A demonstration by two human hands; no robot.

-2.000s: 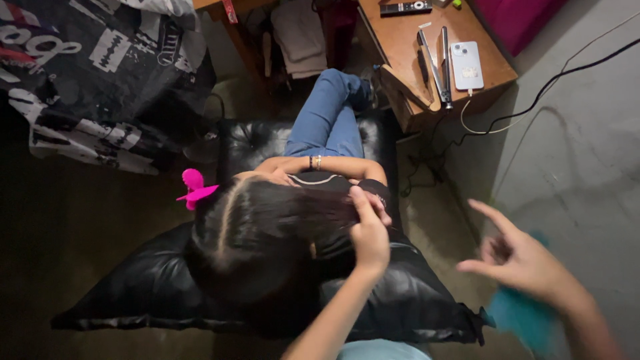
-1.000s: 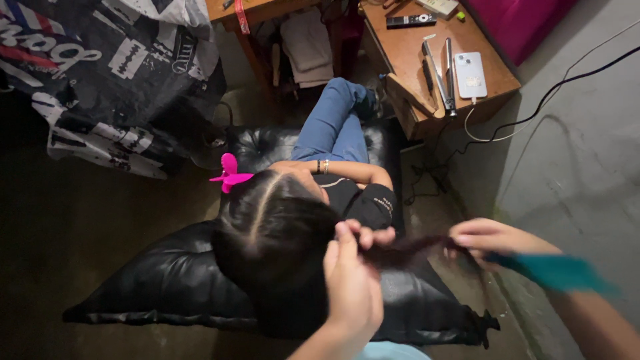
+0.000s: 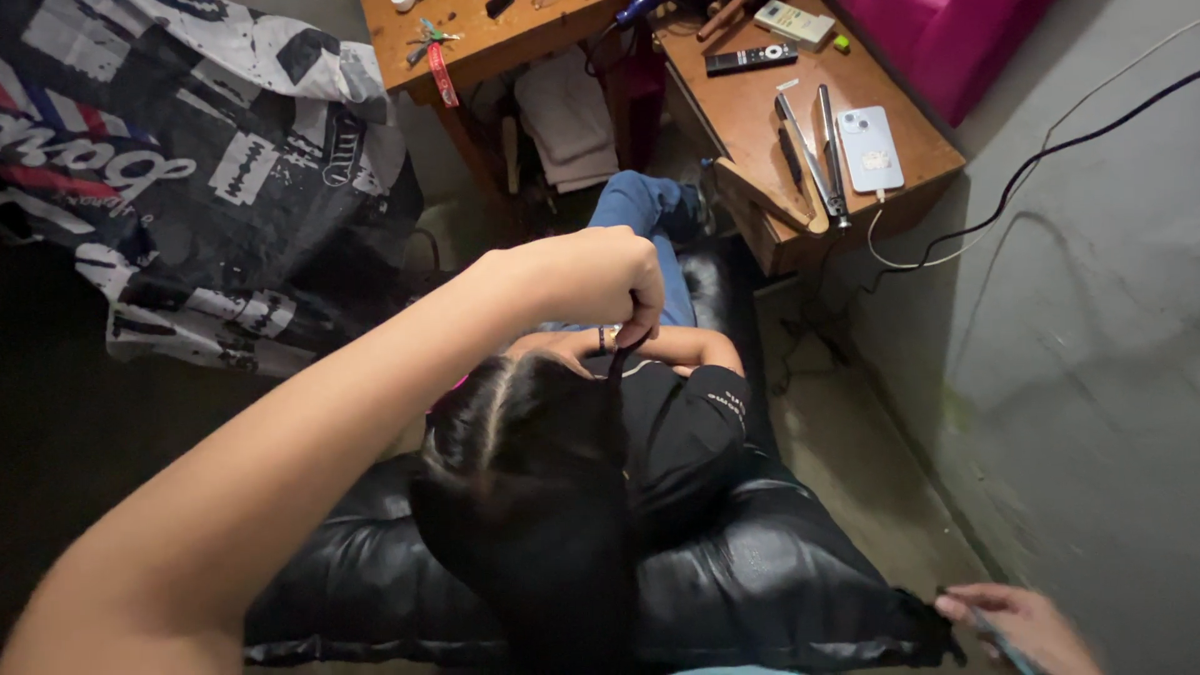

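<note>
A seated person's dark hair (image 3: 525, 497) is parted by a pale line along the scalp. My left hand (image 3: 614, 286) reaches across from the lower left and pinches a thin dark strand (image 3: 619, 361) at the front right of the head, above the person's black shirt (image 3: 689, 431). Down at the lower right, beside the black cushion's corner, is my right hand (image 3: 1017, 623), blurred, with a slim blue-grey object (image 3: 1003, 642) held in its fingers; its kind is unclear. A bit of a pink hair clip (image 3: 460, 382) shows behind my left forearm.
The person sits on a black padded seat (image 3: 769, 553). A wooden table (image 3: 923, 150) at the upper right holds a flat iron (image 3: 829, 141), a charging phone (image 3: 870, 150) and a remote (image 3: 750, 60). Cables run along the grey wall. A printed cape (image 3: 234, 169) hangs at left.
A second ago both hands held the strand at the right of the head. My left hand has moved forward over the person with a strand; my right hand has come away from the hair, toward the lower right.
</note>
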